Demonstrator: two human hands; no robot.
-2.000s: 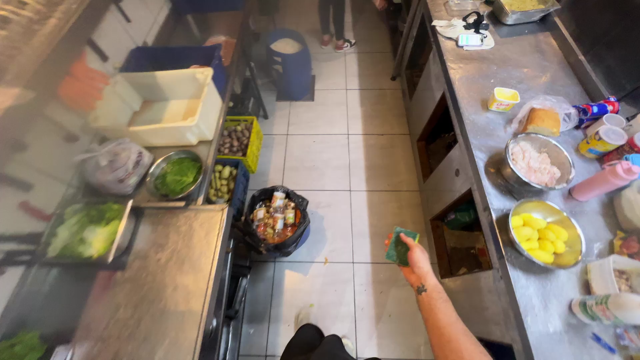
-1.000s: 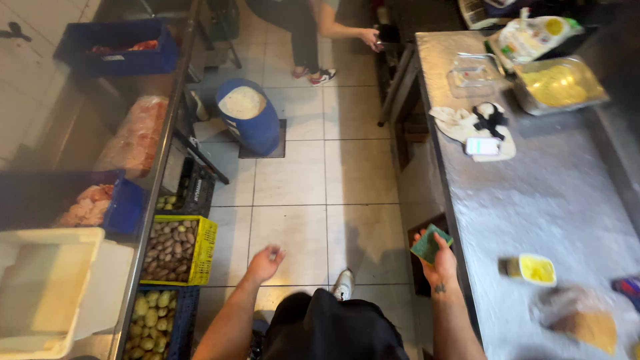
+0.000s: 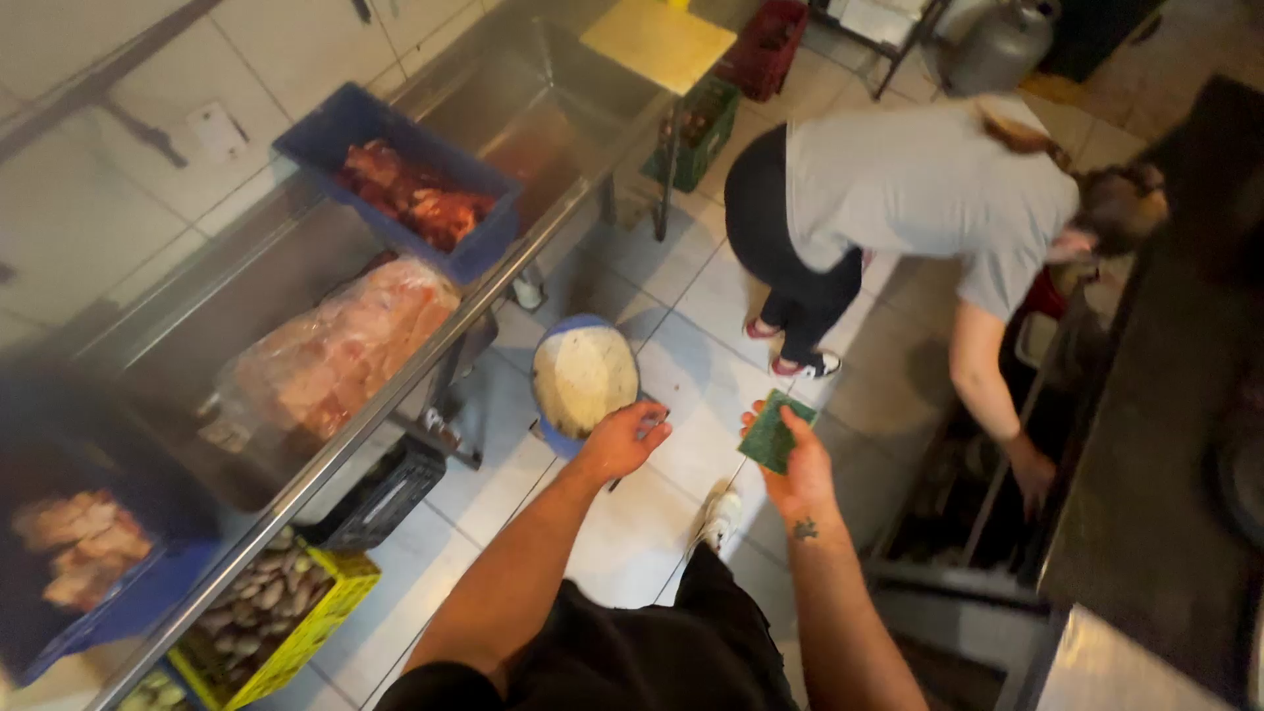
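Observation:
My right hand (image 3: 795, 449) grips a green scouring sponge (image 3: 777, 432) in front of me, over the tiled floor. Just left of it hangs my left hand (image 3: 624, 441), its fingers loosely curled; whether something thin is between them cannot be told. Beyond my left hand stands a blue tub (image 3: 585, 380) filled with a pale substance, and the hand overlaps its near edge in view.
A steel sink counter (image 3: 346, 449) on the left holds blue bins (image 3: 472, 259) of meat and a bagged pile of meat (image 3: 341, 346). Below are a black crate (image 3: 380, 504) and a yellow crate (image 3: 331, 612). On the right, a co-worker (image 3: 918, 188) bends into a low shelf.
The view has moved forward along the aisle and turned left. The co-worker is now bent over with an arm in the shelf. The sponge stays in my right hand; my left hand has come into view.

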